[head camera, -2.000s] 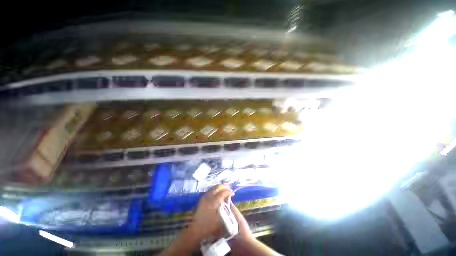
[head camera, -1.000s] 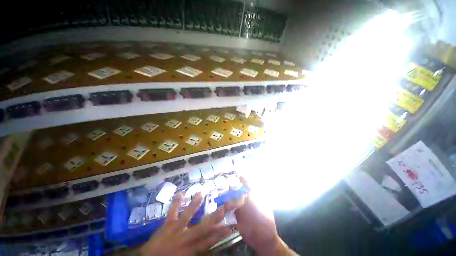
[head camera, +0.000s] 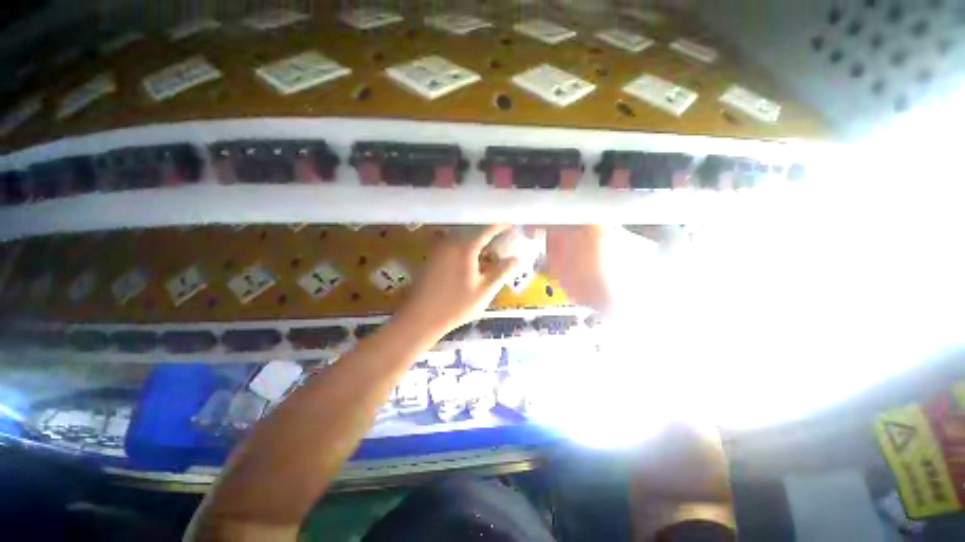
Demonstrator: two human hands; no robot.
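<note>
My left hand (head camera: 460, 277) reaches into the gap between two shelves, its fingers closed on a small white power adapter (head camera: 516, 252) in front of the yellow-brown socket board (head camera: 217, 305). My right hand (head camera: 577, 265) is close beside the adapter on its right. It is blurred and washed out by glare, so its grip is unclear. White diamond-set sockets (head camera: 321, 279) stand in a row left of my hands. Below, a blue tray (head camera: 175, 413) holds white adapters (head camera: 463, 392), partly hidden by my left forearm.
A white shelf rail (head camera: 349, 204) with black and red terminals (head camera: 407, 165) runs above my hands, under another socket board (head camera: 339, 106). Strong glare hides the right side. A yellow warning sticker (head camera: 915, 461) is at lower right. More white units (head camera: 79, 423) lie at lower left.
My hands have moved up from the blue tray to the socket board above it, with a white adapter now in my left hand. The view is closer to the shelves.
</note>
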